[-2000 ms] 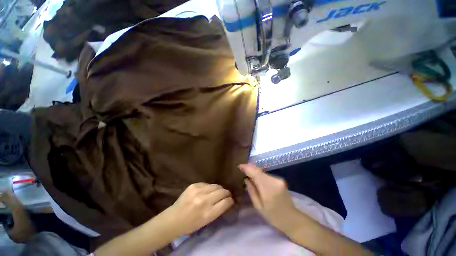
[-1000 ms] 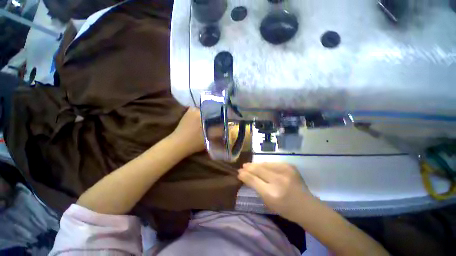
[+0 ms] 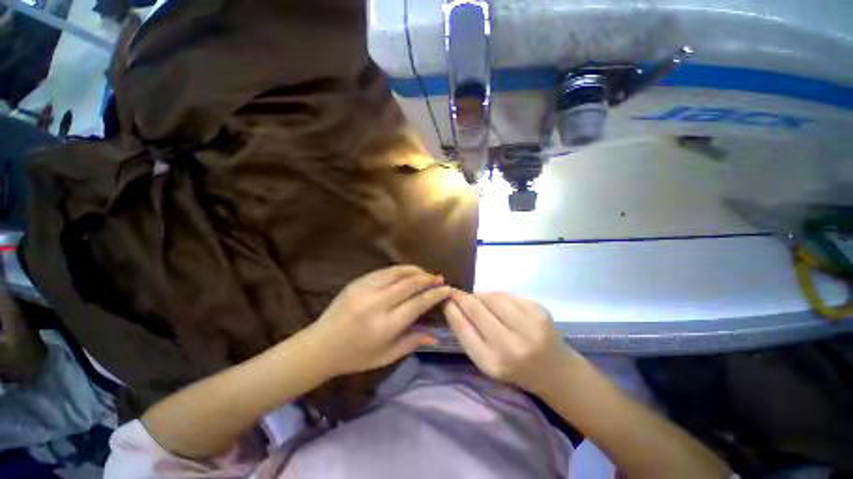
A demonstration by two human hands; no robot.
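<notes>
A brown garment (image 3: pixel 281 178) lies crumpled over the left of the machine table and hangs over its front edge. Its right edge runs under the lit needle area (image 3: pixel 475 173) of the white sewing machine (image 3: pixel 524 84). My left hand (image 3: pixel 379 318) and my right hand (image 3: pixel 500 335) meet at the garment's edge in front of the needle. Both pinch the brown cloth edge between fingertips, which nearly touch. The exact fold between the fingers is hidden. A small white label (image 3: pixel 160 168) shows on the cloth at the left.
Scissors with green and yellow loops (image 3: pixel 816 281) lie at the far right of the white table (image 3: pixel 617 281). A printed scale (image 3: pixel 673 339) runs along the table's front edge. Part of another person, an arm (image 3: pixel 21 332), shows at the far left. Dark cloth lies below right.
My left hand has come from beside the machine head down to the cloth edge, next to my right hand. My right hand has risen slightly. The view has shifted, showing the lit needle area again.
</notes>
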